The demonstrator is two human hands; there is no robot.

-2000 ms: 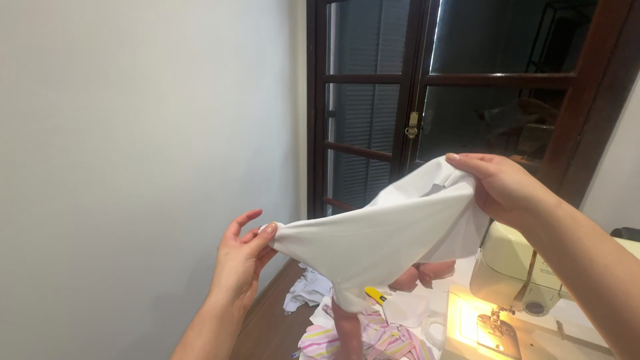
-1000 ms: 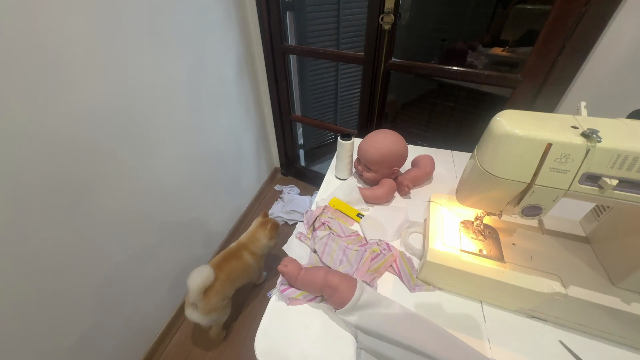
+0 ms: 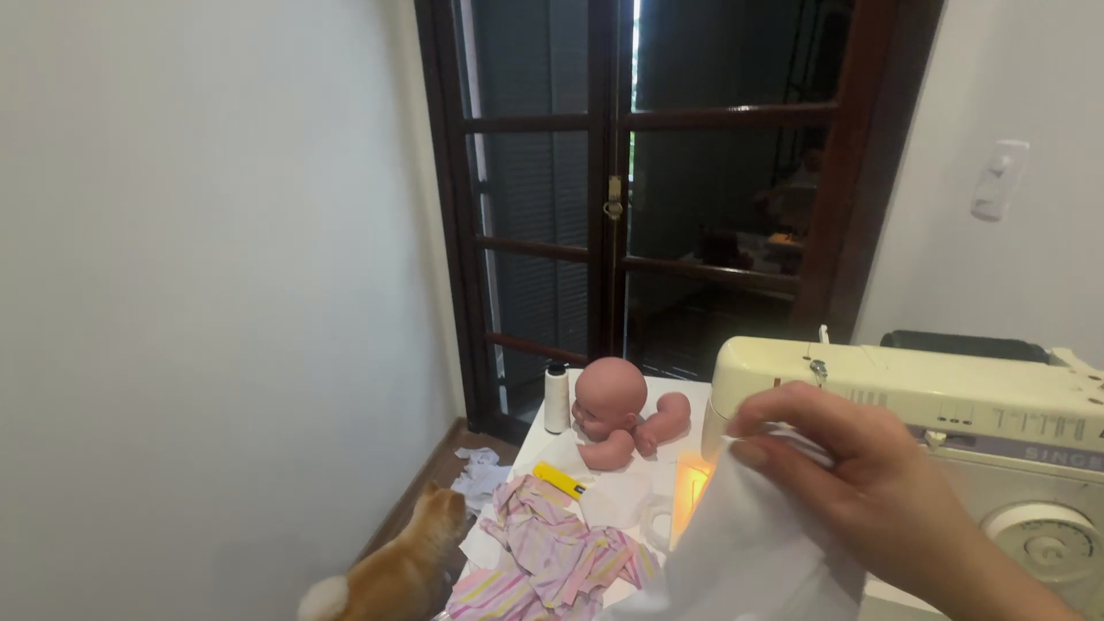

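Note:
My right hand point(image 3: 845, 474) pinches an edge of white fabric point(image 3: 750, 535) between thumb and fingers, in front of a cream Singer sewing machine point(image 3: 931, 379). The fabric hangs down past the lower edge of the view and hides the needle area. My left hand is out of view. On the white table, left of the machine, lie a doll's head point(image 3: 610, 397), doll limbs point(image 3: 666, 420), a yellow cutter or similar tool point(image 3: 559, 480), striped pink cloth point(image 3: 556, 543), a roll of tape point(image 3: 659, 523) and an upright thread cone point(image 3: 556, 401).
A tan dog point(image 3: 405, 552) stands on the floor left of the table, near crumpled pale cloth point(image 3: 480, 479). Behind the table is a dark wooden glazed door point(image 3: 608, 250). A plain wall point(image 3: 216, 302) is on the left, and a switch plate point(image 3: 1000, 181) is on the right wall.
Two seconds ago both hands held the white fabric stretched; one second ago neither was in view and it lay on the table with a doll limb at its end. Now my right hand holds it up.

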